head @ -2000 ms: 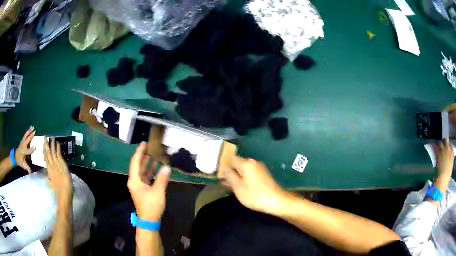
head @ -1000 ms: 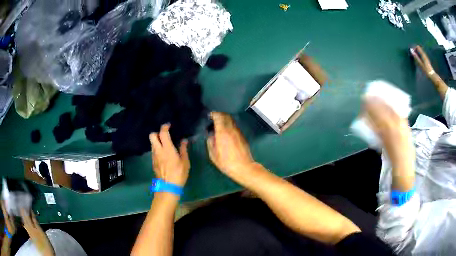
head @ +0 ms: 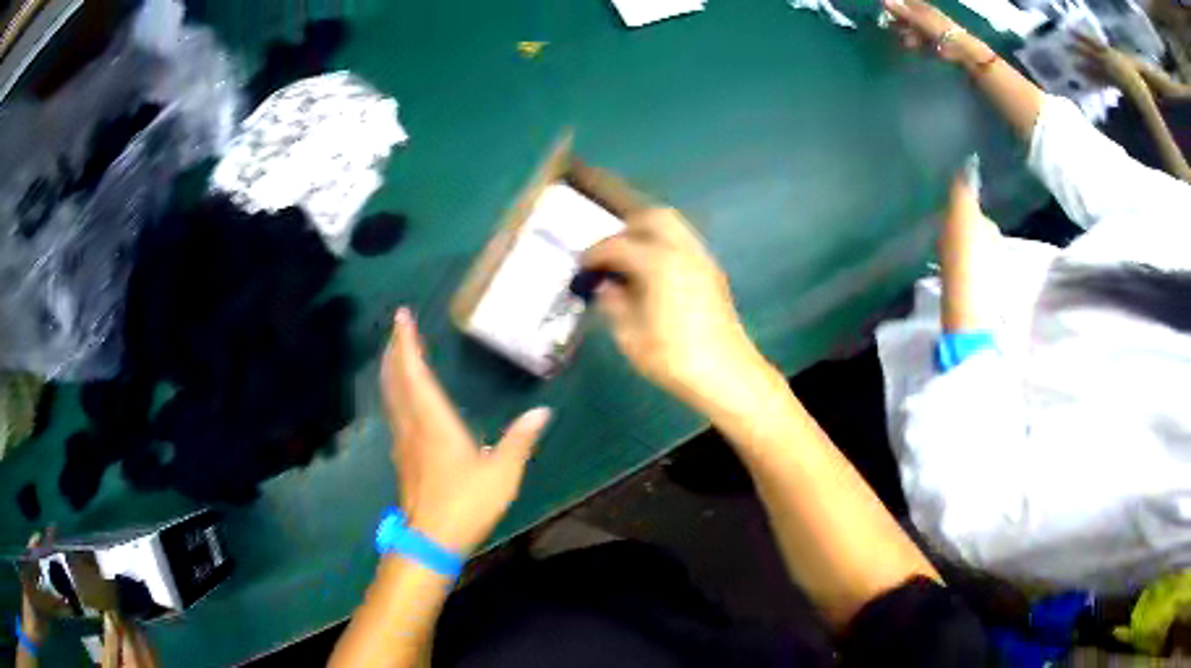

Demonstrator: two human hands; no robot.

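An open retail box (head: pixel 523 303) with white contents and a raised brown flap lies tilted on the green table. My right hand (head: pixel 666 307) is over the box's right side, its fingers closed on a small black foam pad (head: pixel 590 282) at the opening. My left hand (head: pixel 451 457) is open and empty, just below and left of the box, not touching it. A large pile of black foam pads (head: pixel 229 346) lies to the left.
A clear bag of white packets (head: pixel 314 150) sits behind the pile, with a large clear poly bag (head: pixel 79 248) further left. Another person's hands hold boxes (head: pixel 163 568) at the lower left. A person in white (head: pixel 1032 392) sits at right, one arm reaching over the table.
The view has swung right. My right hand has moved from the pile to the open box with a black pad. My left hand has come away from the pile. The neighbour at lower left now touches the boxes.
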